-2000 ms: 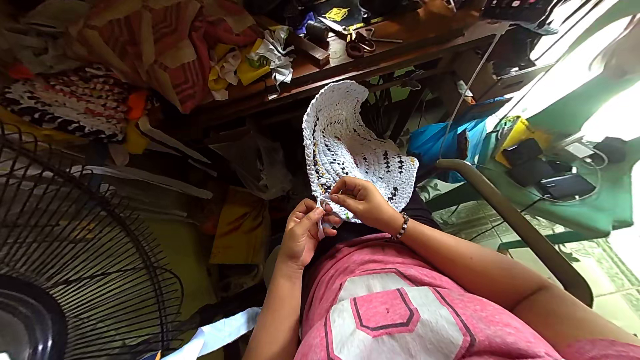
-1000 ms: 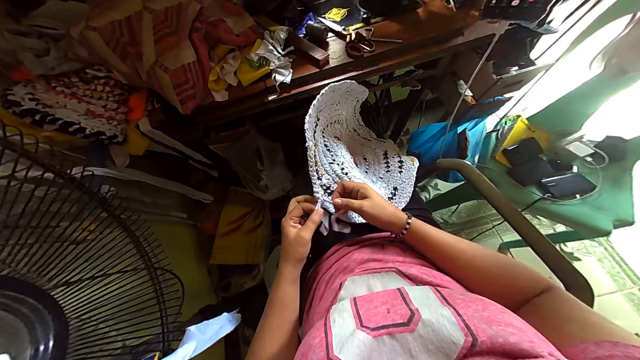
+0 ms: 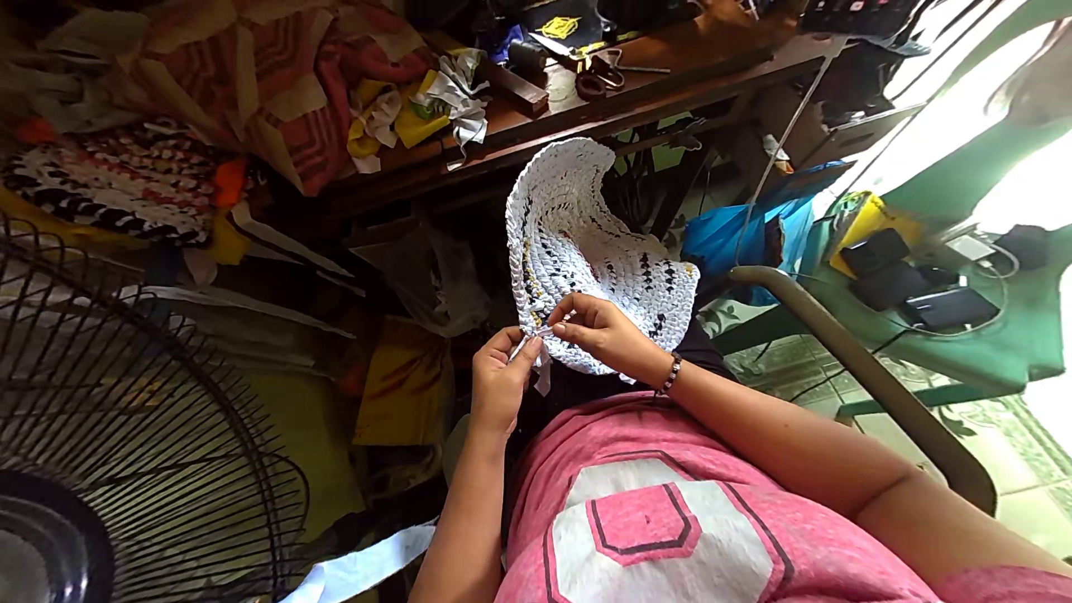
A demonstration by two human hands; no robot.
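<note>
A curved piece of thick white crochet-like fabric (image 3: 578, 226) with black and yellow flecks rests over my lap. At its lower left edge my two hands meet. My left hand (image 3: 505, 377) pinches a thin pale strip or tool between thumb and fingers; which of the two cannot be told. My right hand (image 3: 607, 335), with a beaded bracelet at the wrist, pinches the white strip (image 3: 544, 330) at the fabric's edge. A short loose strip end hangs below the fingers. A longer white fabric strip (image 3: 360, 569) lies at the lower left, beside my left forearm.
A black fan (image 3: 142, 419) stands close on the left. Ahead is a wooden table (image 3: 653, 92) with scissors (image 3: 599, 75) and cloth scraps (image 3: 461, 100). A green plastic chair (image 3: 963, 352) holding dark devices stands at the right, behind a curved armrest (image 3: 871, 385). A multicoloured braided mat (image 3: 117, 184) lies upper left.
My fingers have shifted slightly at the fabric's edge, and the hanging strip end below them has changed shape. The long strip at the lower left has moved. The white fabric stays in about the same place.
</note>
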